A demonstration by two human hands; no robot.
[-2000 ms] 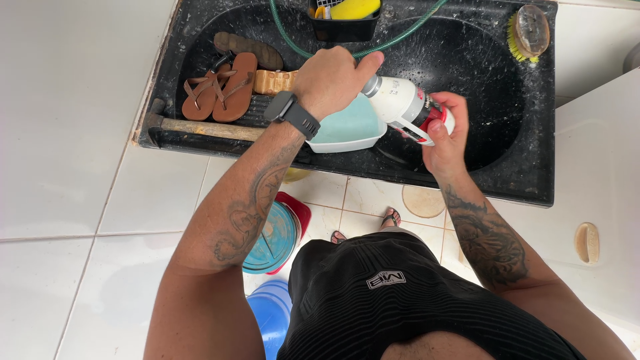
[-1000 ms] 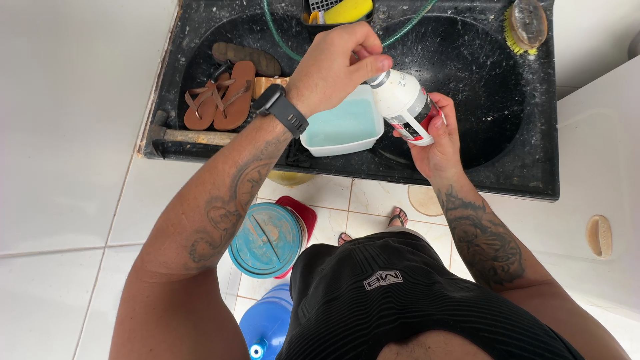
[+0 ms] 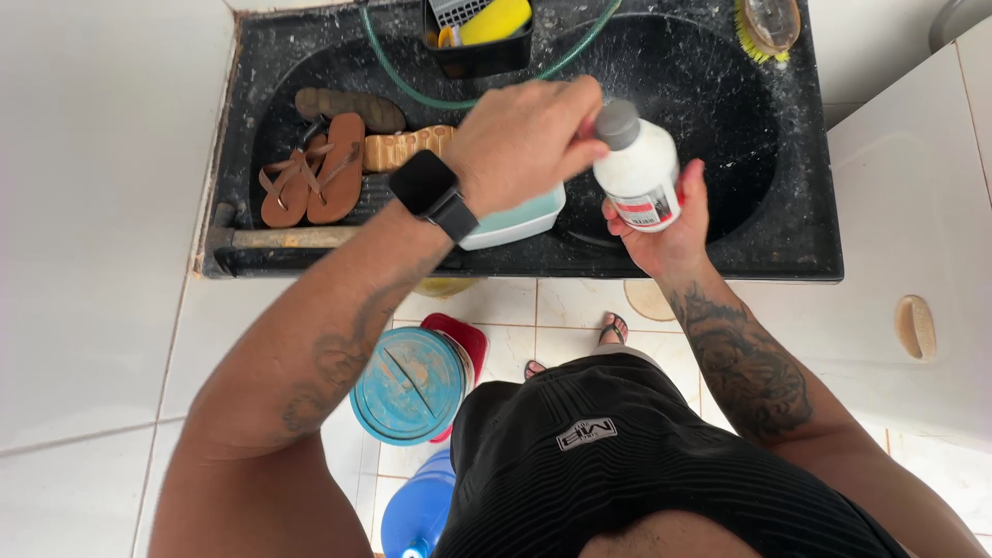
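Observation:
My right hand (image 3: 670,225) holds a white plastic bottle (image 3: 639,174) with a red, white and black label, tilted over the sink. Its grey cap (image 3: 618,124) sits on the neck. My left hand (image 3: 531,143), a black watch on its wrist, has thumb and fingers curled at the left side of the cap; whether they grip it is unclear. Below that hand, a white rectangular tub (image 3: 519,225) with pale bluish contents is partly hidden by it.
Brown flip-flops (image 3: 337,170), a dark sole-shaped piece (image 3: 349,108), a tan ridged piece (image 3: 407,147) and a hammer (image 3: 294,237) lie left in the black sink (image 3: 697,263). A green hose (image 3: 399,77), a black caddy (image 3: 484,58) and a scrub brush (image 3: 769,27) are farther back.
The fingers of my left hand have shifted to the side of the cap, which shows more fully now. The bottle stays in my right hand.

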